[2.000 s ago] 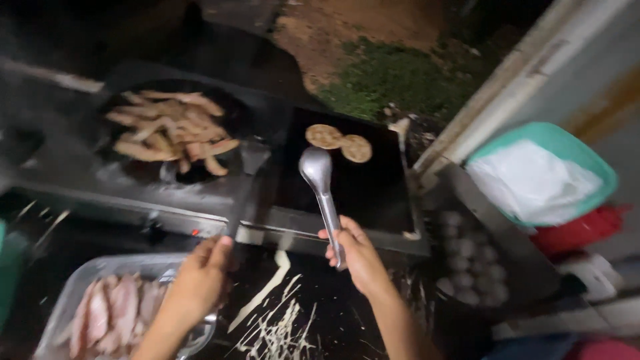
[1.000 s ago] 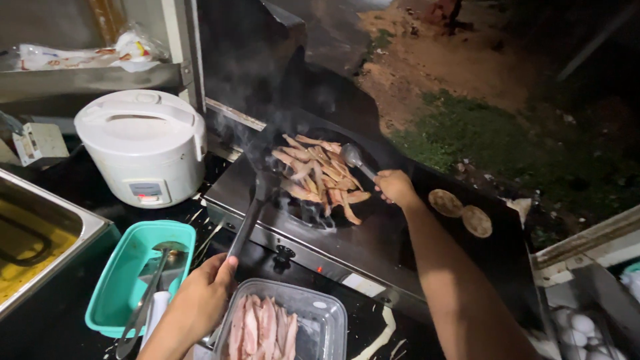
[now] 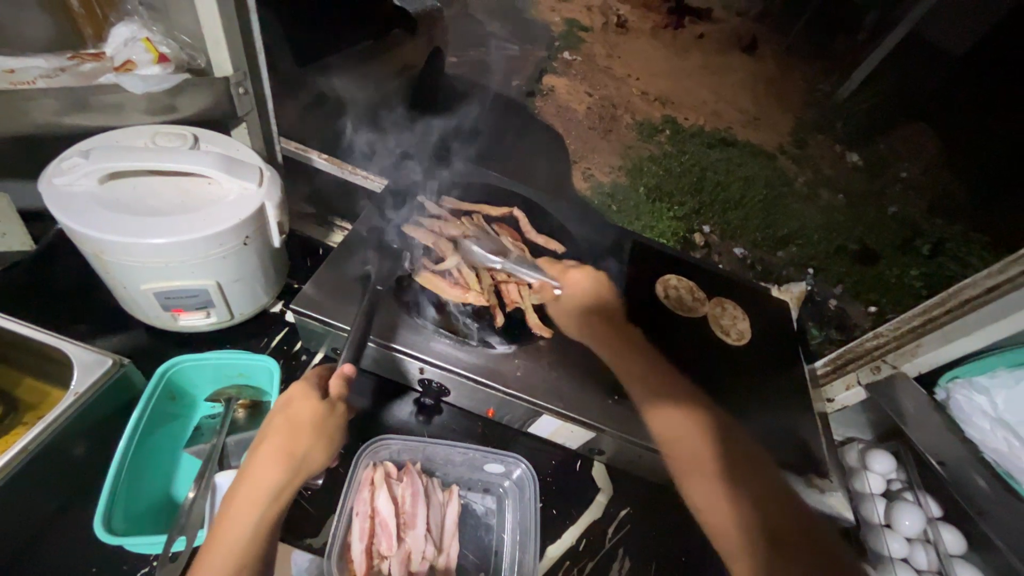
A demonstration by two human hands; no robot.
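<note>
My left hand (image 3: 308,420) grips the black handle of a spatula or turner (image 3: 364,320), whose head lies dark at the left edge of the meat. Metal tongs (image 3: 508,260) are in my right hand (image 3: 580,296), their tips in the pile of browned meat strips (image 3: 448,284). Smoke rises from this pile, which lies on a dark round pan or griddle area (image 3: 560,224) on the stove. Right of it, two round flat patties or breads (image 3: 682,295) touch on a black hot plate (image 3: 768,384). Raw meat strips (image 3: 412,512) fill the left part of a clear plastic container (image 3: 528,496) below.
A white rice cooker (image 3: 168,240) stands at the left. In front of it is a teal plastic tub (image 3: 132,472) with a metal ladle (image 3: 216,448). A steel pan (image 3: 96,364) of yellow food is at the far left. Eggs (image 3: 904,518) sit at the lower right, near a window frame (image 3: 920,328).
Two seconds ago the tongs were near the two rounds; now my right hand has them at the meat strips. The view has swung left, showing the rice cooker.
</note>
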